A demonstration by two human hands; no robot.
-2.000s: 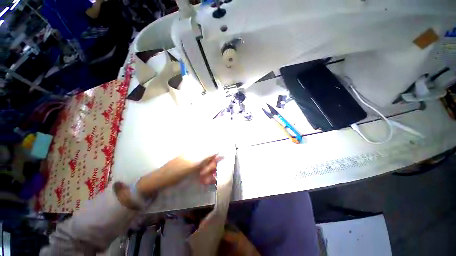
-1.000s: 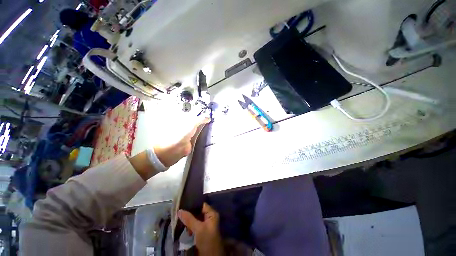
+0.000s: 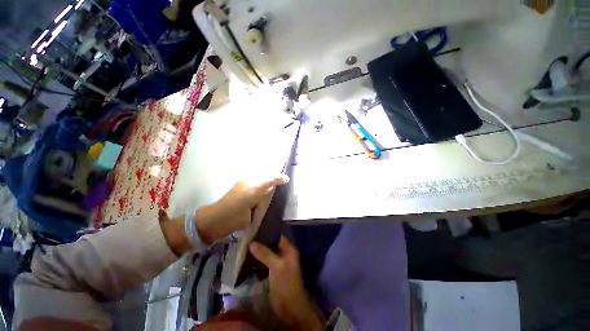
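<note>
A fabric strip, dark brown on one face with a beige layer along its left side, runs from under the needle area down over the table's front edge. My left hand holds it on the table near the edge, fingertips on its upper part. My right hand grips its lower part below the edge, thumb on the dark face. The strip's far end is lost in the lamp glare at the presser foot. The white machine head stands behind.
Snips with blue and orange handles lie right of the needle. A black flat device with a white cable lies further right. A printed red and tan sheet covers the left. Ruler markings run along the front.
Since one second ago, my left hand has slid back along the strip, away from the needle. My right hand still grips the lower part. Earlier, the strip lay beige side up. The view has shifted.
</note>
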